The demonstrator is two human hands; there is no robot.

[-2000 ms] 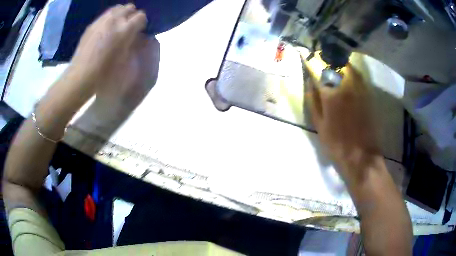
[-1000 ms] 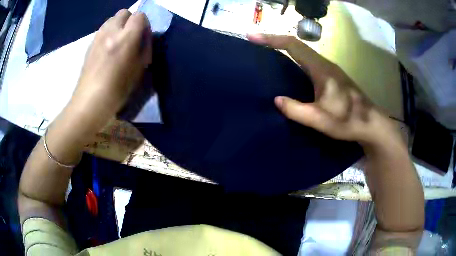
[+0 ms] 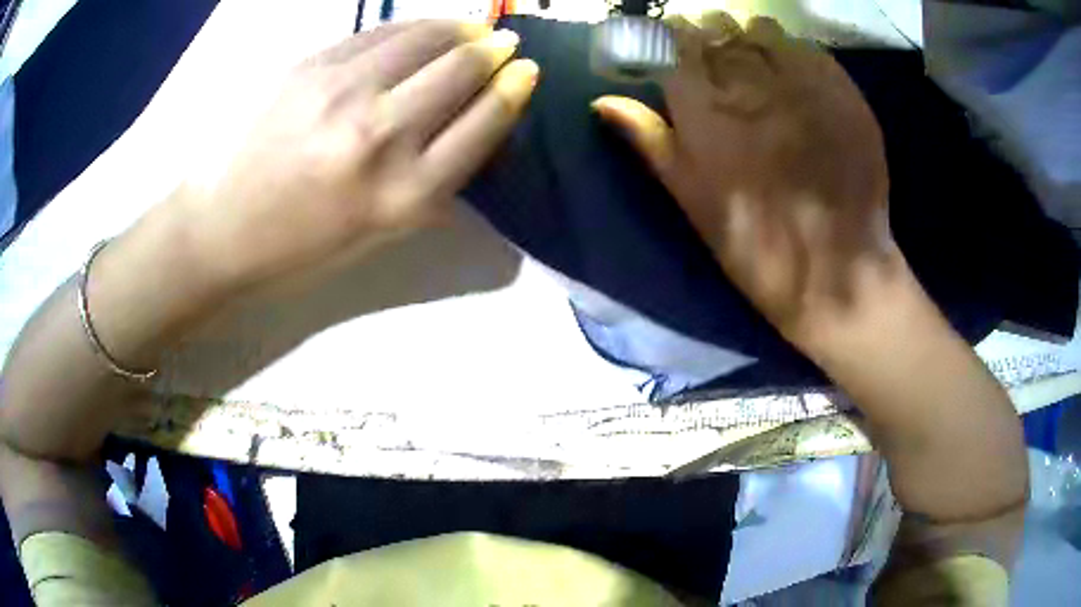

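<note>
A dark fabric panel [image 3: 593, 213] lies under the machine's ribbed silver knob [image 3: 634, 48] and spreads right beneath my right hand. A pale blue-grey fabric piece [image 3: 664, 344] shows from under its lower edge. My left hand [image 3: 356, 142] rests at the panel's left edge, with its fingertips on the cloth; whether it grips is unclear. My right hand [image 3: 782, 178] lies flat on the panel, right of the knob, thumb apart from the fingers. The needle area is out of view at the top.
Another dark cloth [image 3: 95, 83] with a pale strip lies at the upper left. The white table [image 3: 356, 344] has a worn front edge with printed marks. A small red shape [image 3: 222, 517] shows below the table at left. A pale cloth or bag [image 3: 1008, 59] is at the upper right.
The dark panel has moved up and right, under the knob. My left hand has moved right to its edge. My right hand has moved up and now lies flat on it.
</note>
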